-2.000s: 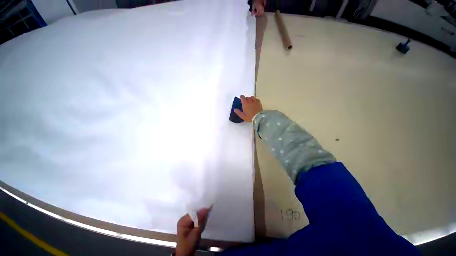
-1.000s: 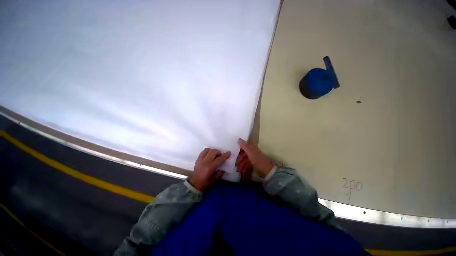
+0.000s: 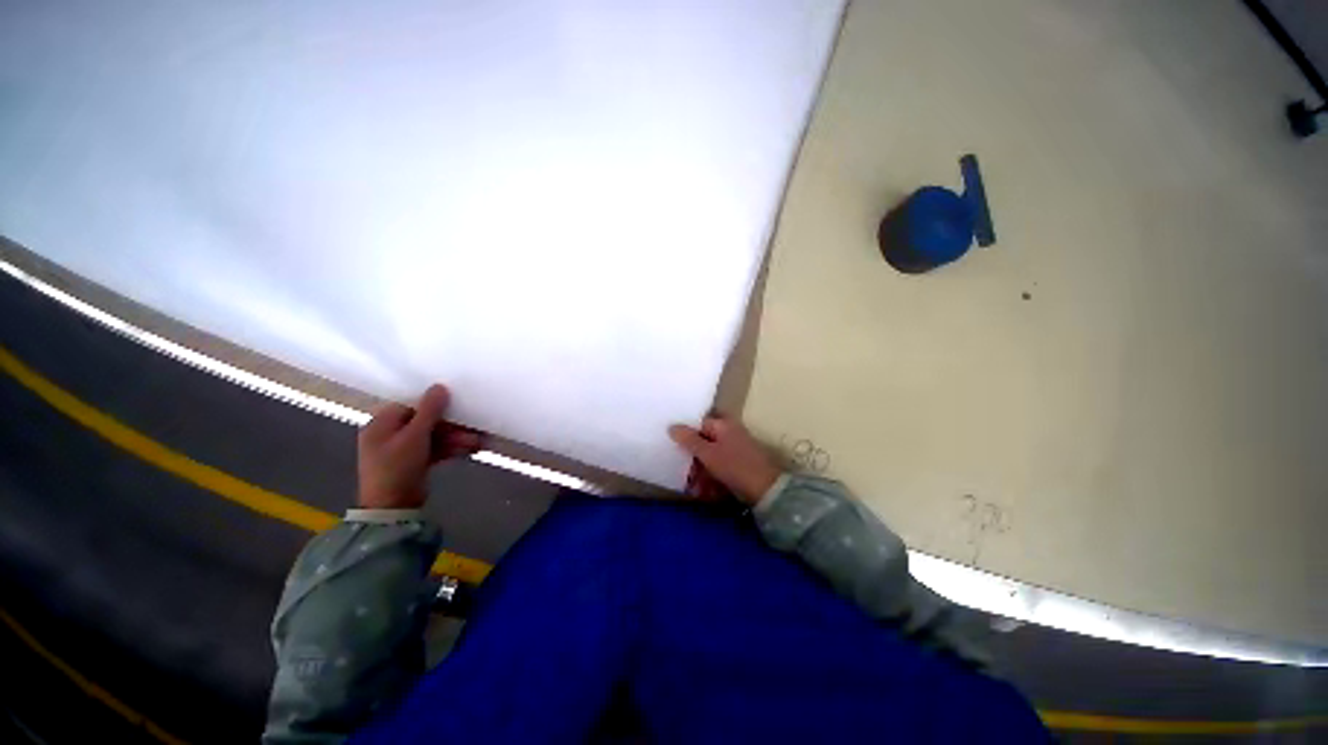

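Observation:
White fabric [image 3: 481,189] covers the left part of the table, its end running up and slightly right. My left hand [image 3: 404,448] pinches the fabric's near long edge, thumb on top and fingers below. My right hand [image 3: 728,459] pinches the near corner of the fabric, thumb on top, other fingers partly hidden under it. The edge between my hands looks nearly straight. Faint creases run from my left hand into the sheet. A brown strip shows beside the fabric end.
A blue cloth weight [image 3: 928,229] with a T-shaped handle rests on the cream table [image 3: 1151,364] at right. A small dark object [image 3: 1303,118] is at the far right. The metal table edge [image 3: 1078,611] borders a grey floor with yellow lines.
My left hand has moved left along the near edge, away from the corner. My right hand stays at the corner. The bunched fabric between my hands now lies flatter.

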